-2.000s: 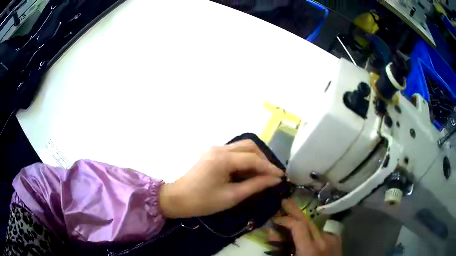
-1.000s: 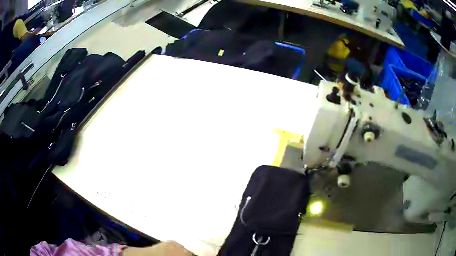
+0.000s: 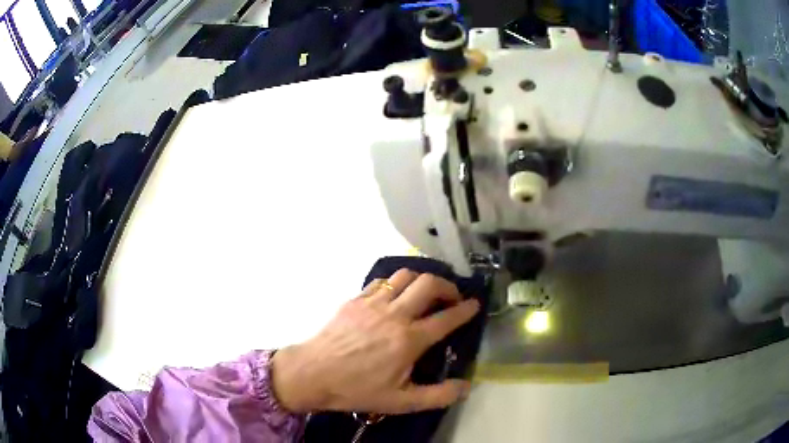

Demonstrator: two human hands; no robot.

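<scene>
The dark strap panel [image 3: 405,266] lies on the white tabletop in front of me, its rounded far end at the presser foot area [image 3: 484,262] of the sewing machine [image 3: 597,173]. My left hand [image 3: 372,342], with a ring on one finger and a purple sleeve, lies palm down on the panel with its fingers spread. The fingertips are near the panel's right edge, just below the machine head. The hand covers much of the panel. A metal ring shows partly below the wrist. My right hand is not in view.
Dark stacked panels [image 3: 78,208] with silver zips lie along the tabletop's left side. More dark fabric [image 3: 320,52] is behind the tabletop. A lit spot [image 3: 537,321] and a yellow tape strip [image 3: 545,373] are right of the panel. Blue crates [image 3: 649,30] stand behind the machine.
The view has swung, so the machine appears larger and nearer the middle. My left hand has come back from the lower edge onto the panel. My right hand, seen at first, is out of view.
</scene>
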